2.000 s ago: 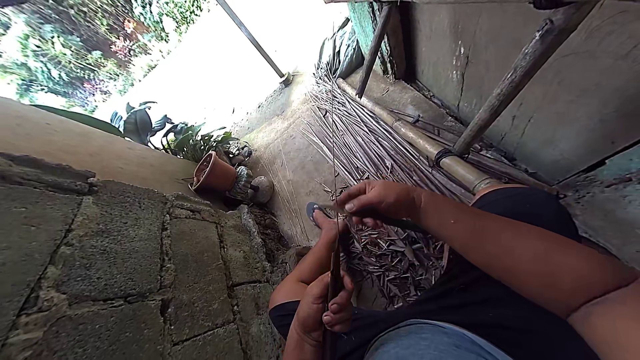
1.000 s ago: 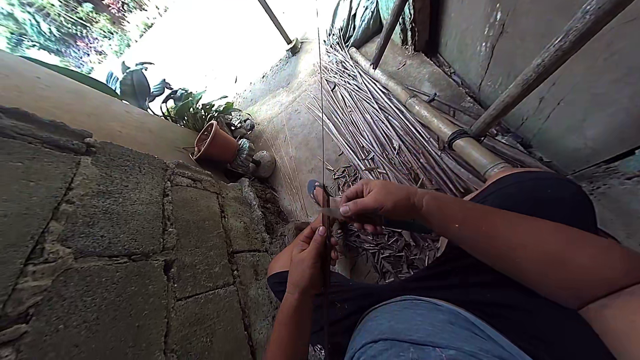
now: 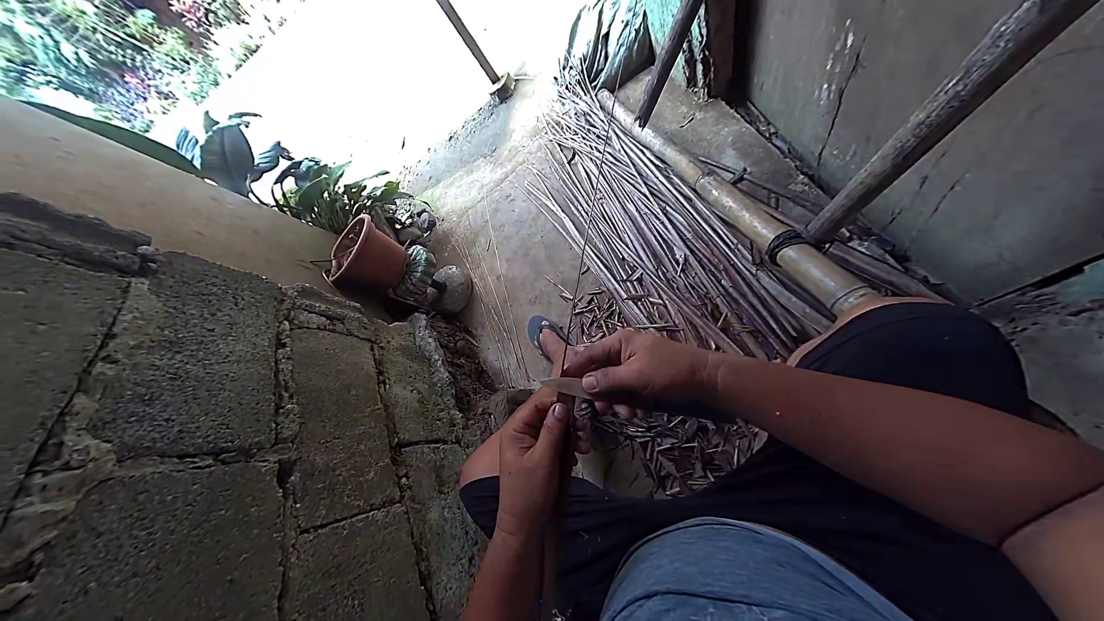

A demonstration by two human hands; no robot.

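My right hand (image 3: 634, 373) grips a small knife, its short metal blade (image 3: 565, 385) lying across a thin brown frond midrib or stalk (image 3: 580, 285). Just below the blade, my left hand (image 3: 535, 444) pinches the same stalk, which runs from my lap up past both hands, thinning toward its far end. The knife's handle is mostly hidden inside my right hand. Past my hands, many long dry stalks (image 3: 655, 224) lie in a spread bundle on the concrete floor, with short brown scraps (image 3: 681, 448) heaped near my feet.
A bamboo pole (image 3: 742, 211) lies along the stalks, with a slanted wooden pole (image 3: 949, 112) meeting it at a dark binding. At left rises a concrete block wall (image 3: 198, 362). A terracotta pot (image 3: 368, 254) and round stones (image 3: 452, 289) stand beyond it. A dark bag (image 3: 608, 43) is at the far end.
My left hand has moved up along the stalk from lower down near my lap to just below the knife. My right hand stays near the same place with the blade.
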